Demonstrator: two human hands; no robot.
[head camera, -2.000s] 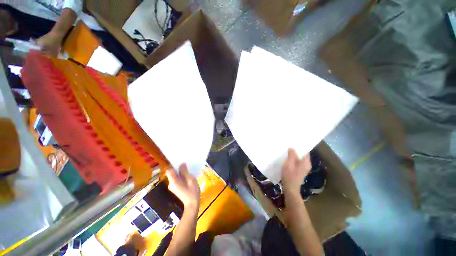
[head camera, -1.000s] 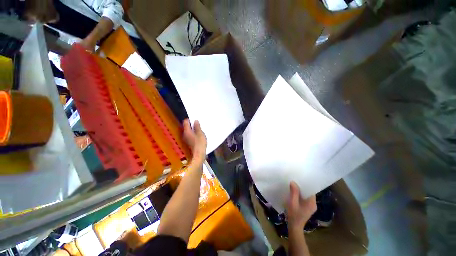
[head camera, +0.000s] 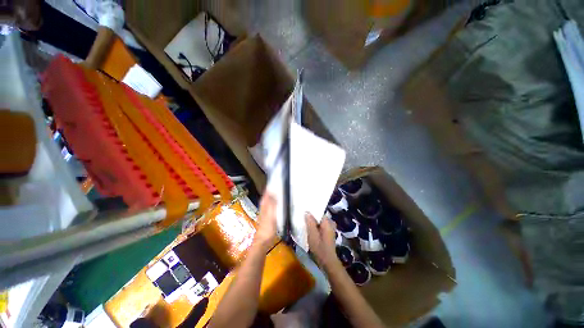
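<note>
My left hand (head camera: 266, 221) grips white layer sheets on their left side, near the lower end. My right hand (head camera: 320, 236) grips a white layer sheet (head camera: 314, 173) by its lower edge. The sheets stand nearly edge-on, close together, in front of me; the left ones are blurred. Just right of my right hand, an open brown carton (head camera: 419, 282) holds several camera units (head camera: 370, 238) with black round heads and white bodies.
A red-orange rack (head camera: 96, 138) stands at the left above the orange-covered bench (head camera: 137, 298). Another open carton (head camera: 243, 83) lies ahead, beside one holding a white sheet and black cables (head camera: 198, 45). A grey-green cloth cover (head camera: 512, 128) is at the right. Another person's sleeve shows top left.
The two sets of sheets were held apart and spread; now they are together and nearly edge-on. My right hand has moved left and up, uncovering more of the camera units. My left hand has come lower.
</note>
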